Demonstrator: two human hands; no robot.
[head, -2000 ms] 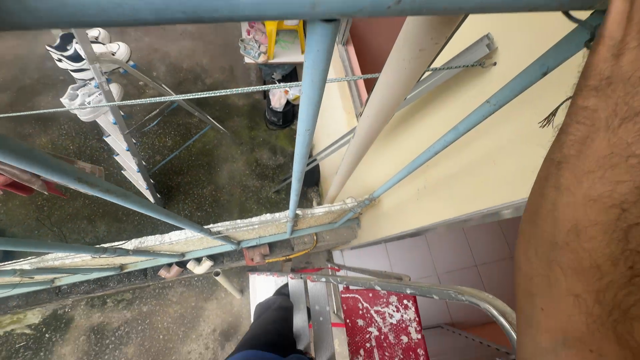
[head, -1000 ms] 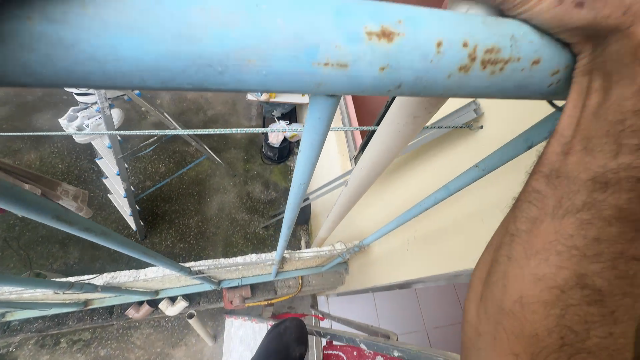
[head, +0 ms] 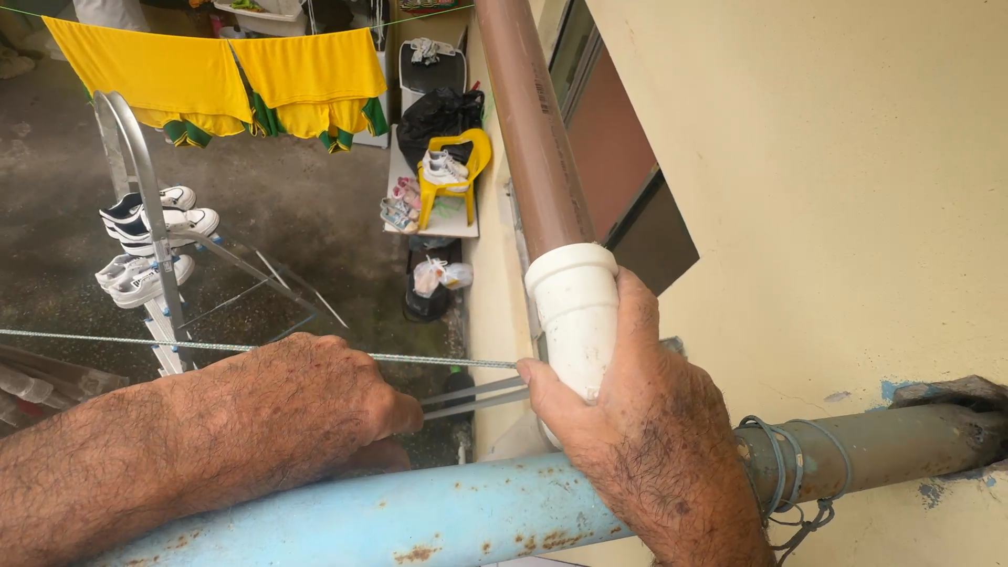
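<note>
My right hand [head: 654, 409] grips a white PVC pipe elbow [head: 579, 323], thumb on its left side and a finger along its right. The elbow's socket is around the lower end of a brown PVC pipe [head: 543, 134], which runs up along the wall. My left hand [head: 339, 402] is just left of the elbow, above the blue metal railing pipe [head: 441, 512]; its fingers point down and are mostly hidden, so its grip cannot be told. A thin grey strip [head: 480, 398] shows between the two hands. The elbow's lower end is partly hidden.
A taut cord [head: 118, 340] crosses behind my left hand. Wire [head: 787, 465] is wound around the railing near the cream wall [head: 827, 197]. Below stand a metal stepladder [head: 161, 236] holding shoes and a yellow plastic chair [head: 457, 173]. Yellow and green clothes [head: 307, 75] hang on a line.
Both hands are now in view at the pipe joint; earlier only one arm showed at the right. The brown pipe and white elbow have come into view. The view has shifted.
</note>
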